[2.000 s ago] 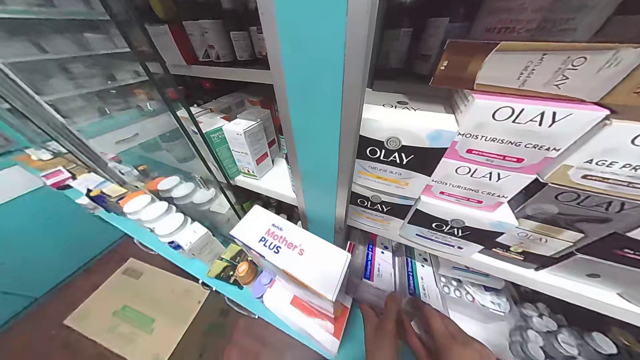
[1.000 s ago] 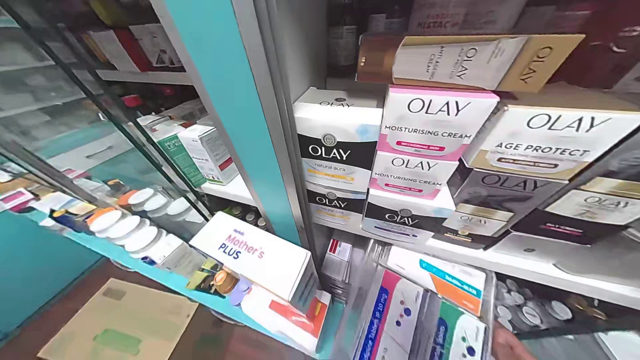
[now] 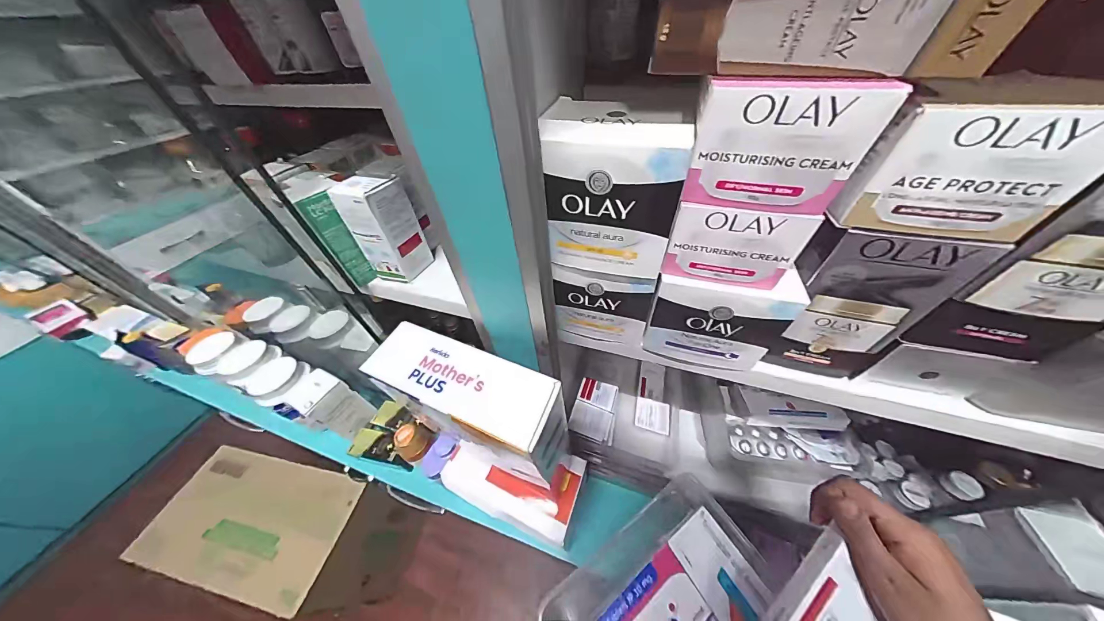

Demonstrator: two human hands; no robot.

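My right hand, at the lower right, grips the top end of a white medicine carton with a red stripe. Just left of it is a clear plastic tray that contains white, blue and pink medicine cartons; its lower part is cut off by the frame edge. Behind the hand, blister packs of tablets and small cartons lie on the lower shelf. My left hand is out of view.
Olay cartons stand stacked on the shelf above. A teal post divides the shelving. Left of it, a large white carton, a tube and white-lidded jars line a teal ledge. Flat cardboard lies on the floor.
Two seconds ago both hands were at the lower shelf beside the cartons. The tray of cartons has come out toward me and lower in view. My left hand has gone out of view.
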